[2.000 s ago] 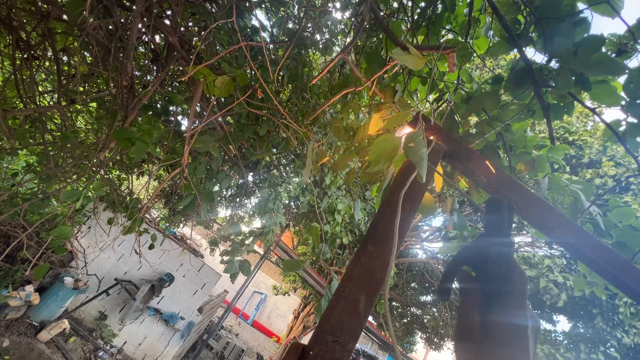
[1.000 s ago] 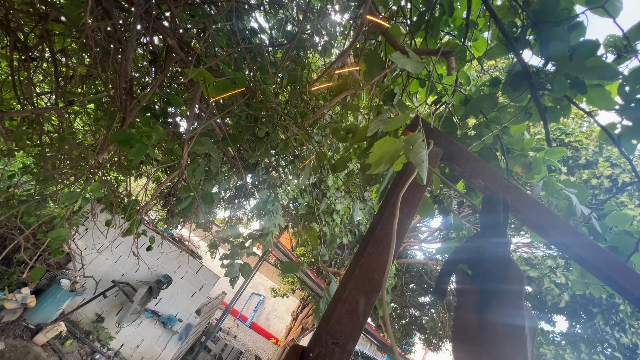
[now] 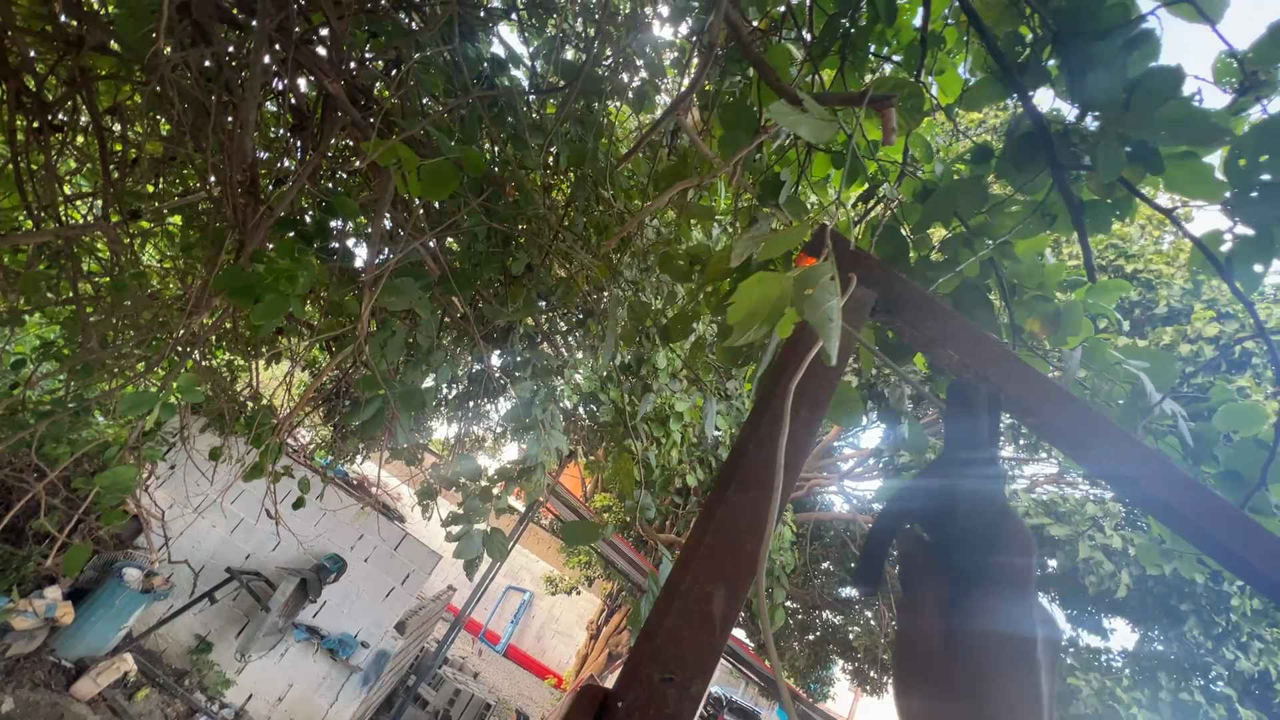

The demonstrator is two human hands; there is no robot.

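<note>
Neither of my hands can be made out. Two rust-brown metal beams meet at a corner among the leaves: one beam (image 3: 735, 510) runs down to the bottom edge, the other beam (image 3: 1010, 375) slopes down to the right. A small orange glow (image 3: 806, 260) shows at their corner, beside green leaves (image 3: 757, 305). A thin stem or cord (image 3: 778, 465) hangs along the first beam. Below the second beam stands a dark, backlit shape (image 3: 965, 590) with a narrow top and a curved part on its left; glare hides what it is.
Dense vines and branches (image 3: 380, 190) fill the upper view. At lower left are a pale block wall (image 3: 390, 545), a blue-green container (image 3: 105, 615), a machine with a metal guard (image 3: 275, 610) and rubble. A red strip (image 3: 530, 662) and a blue frame (image 3: 507, 618) lie beyond.
The bright orange light at the beams' corner and on nearby leaves has shrunk to a small spot. Orange streaks seen among the branches one second ago are gone.
</note>
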